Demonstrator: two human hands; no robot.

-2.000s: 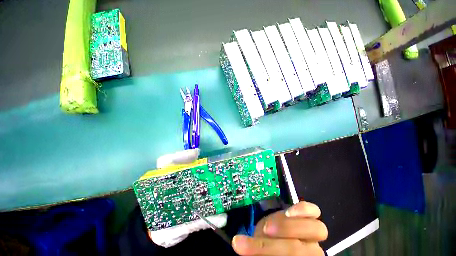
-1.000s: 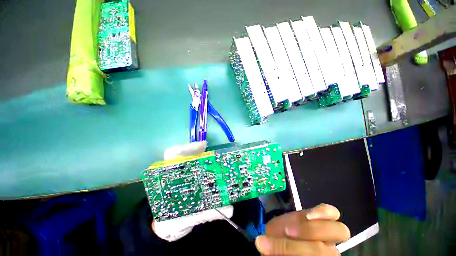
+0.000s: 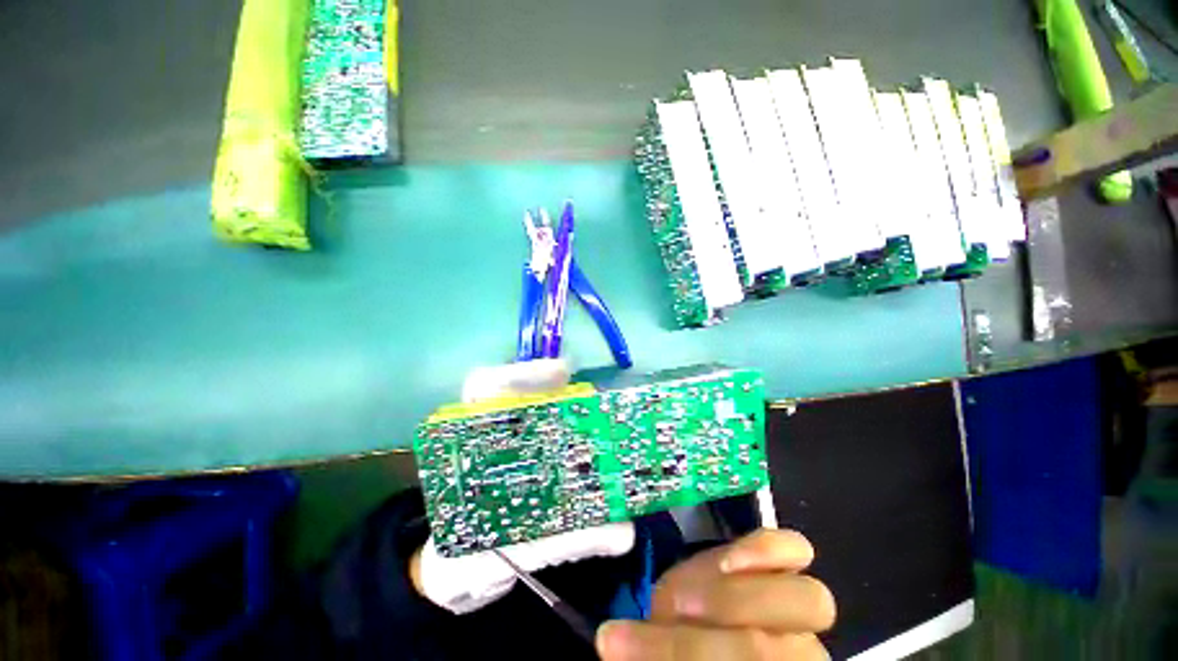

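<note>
A green circuit board (image 3: 597, 455) is held solder side up over the mat's front edge, with a yellow strip along its top left edge. My left hand (image 3: 523, 562), in a white glove, grips it from behind; glove shows above and below the board. My bare right hand (image 3: 730, 600) holds a thin dark probe (image 3: 553, 599) like a pencil, its metallic tip at the board's lower left edge. Whether the tip touches the board I cannot tell. Blue-handled cutters (image 3: 599, 310) lie on the mat with a purple marker pen (image 3: 558, 284) on them.
Several boards with whitish sides (image 3: 775, 181) stand in a row on the right. A lime-yellow roll (image 3: 262, 142) lies at the left, with another board (image 3: 346, 84) beside it. A slanted post (image 3: 1098, 149) is at the right. A black panel (image 3: 878, 517) is below the mat edge.
The surroundings have shifted right in the picture. The probe tip has moved from the board's lower middle to its lower left edge. Both hands keep their hold.
</note>
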